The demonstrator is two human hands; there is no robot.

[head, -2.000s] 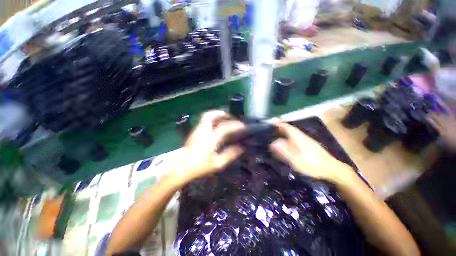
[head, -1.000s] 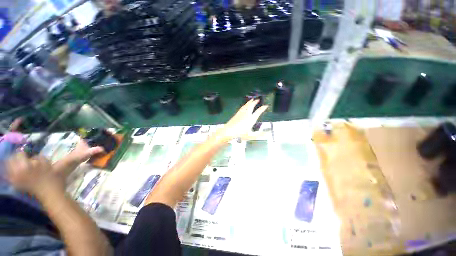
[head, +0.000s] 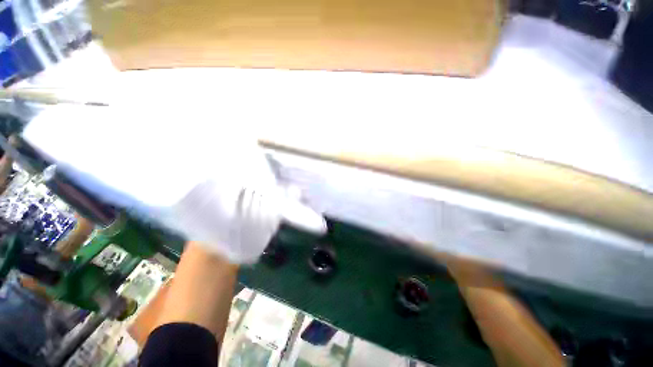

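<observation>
A large white sheet-like object (head: 179,107) with tan edges fills the upper and middle view; it is overexposed and I cannot tell what it is. My left hand (head: 261,215) reaches its lower edge and shows as a white, blurred shape. White material seems to cover it, and its grip is unclear. My right forearm comes up from the lower right and passes behind the white object's edge; the hand is hidden. Below the edge, black cylindrical units (head: 322,261) stand on the green belt (head: 358,287).
A tan board or box side (head: 301,36) is at the top. A green press frame (head: 107,247) stands at the left, with a neighbour's arm beside it. Printed sheets (head: 261,322) lie on the bench at the bottom. Dark shapes are at the upper right.
The view has shifted and the white object now fills much of it. My left hand has moved from a unit on the belt to the white object. My right forearm has come into view.
</observation>
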